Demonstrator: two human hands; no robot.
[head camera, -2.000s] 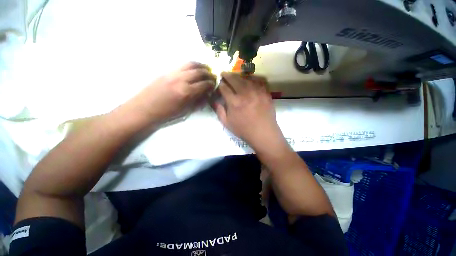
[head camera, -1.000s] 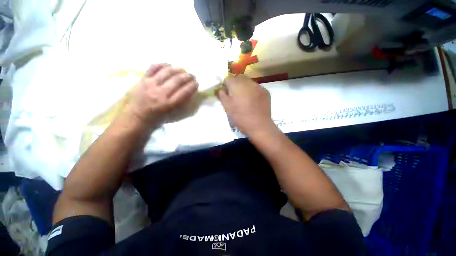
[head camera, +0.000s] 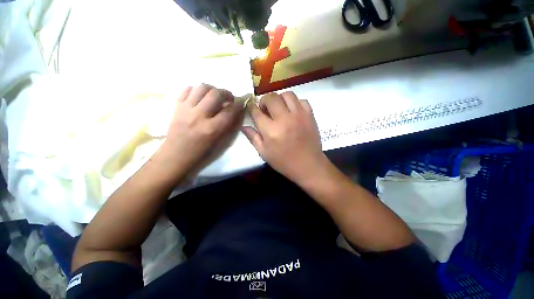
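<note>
White fabric (head camera: 117, 70) with pale yellow folds (head camera: 132, 153) covers the table left of the needle area and is overexposed. My left hand (head camera: 202, 120) and my right hand (head camera: 284, 128) meet at the fabric edge, a little in front of the machine's needle area. Both pinch the edge between thumb and fingers, fingertips nearly touching. The sewing machine head (head camera: 225, 14) is cut off at the top. The presser foot and needle are lost in glare.
Orange-red tape (head camera: 272, 61) lies on the machine bed. Black-handled scissors (head camera: 367, 13) lie behind it. A printed scale (head camera: 418, 117) runs along the table's front right. A blue basket (head camera: 489, 204) holding folded white pieces (head camera: 423, 204) stands below right. Crumpled scraps (head camera: 41, 257) are lower left.
My left hand has moved right, close to my right hand, and now pinches the edge instead of lying on the fabric. The view has shifted, so the machine head shows less and sits higher.
</note>
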